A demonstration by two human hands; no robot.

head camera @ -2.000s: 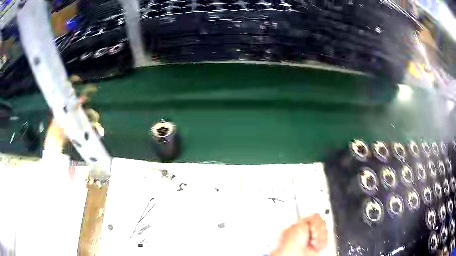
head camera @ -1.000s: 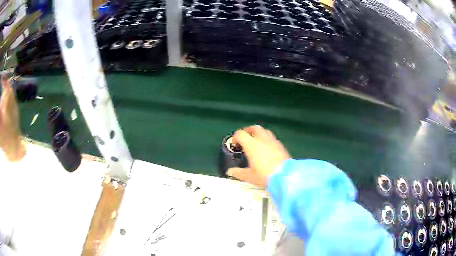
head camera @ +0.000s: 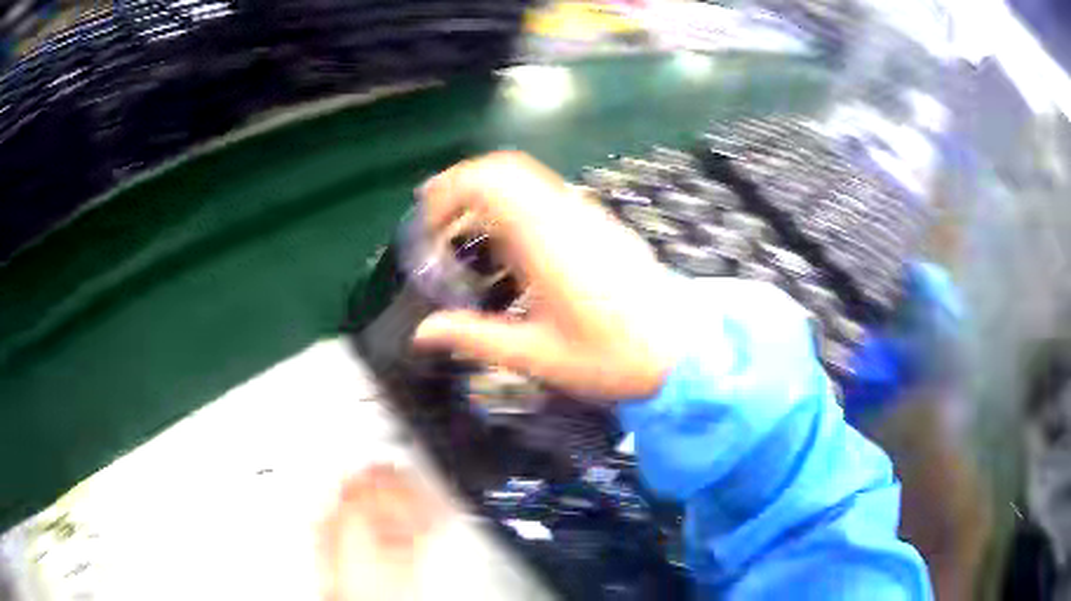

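My right hand [head camera: 540, 276], in a light blue sleeve, is at mid-frame over the near left part of the black blister tray [head camera: 564, 534]. Its fingers and thumb are around a dark cylindrical unit [head camera: 476, 264], blurred and partly hidden by the hand. Rows of pale-ringed units [head camera: 693, 217] fill the tray's far part behind the hand. Dark, shiny pockets show below the wrist. My left hand [head camera: 378, 528] is a blur low over the white tabletop; its fingers cannot be made out.
The green conveyor belt [head camera: 223, 252] curves from lower left to upper right. Black stacked trays [head camera: 270, 71] stand beyond it. The white worktable [head camera: 235, 481] is at the lower left. Blurred blue objects [head camera: 881, 364] are right of the tray.
The view has swung right. My right hand has moved from the belt to over the tray with the unit. My left hand now shows at the bottom. The white upright has left the picture.
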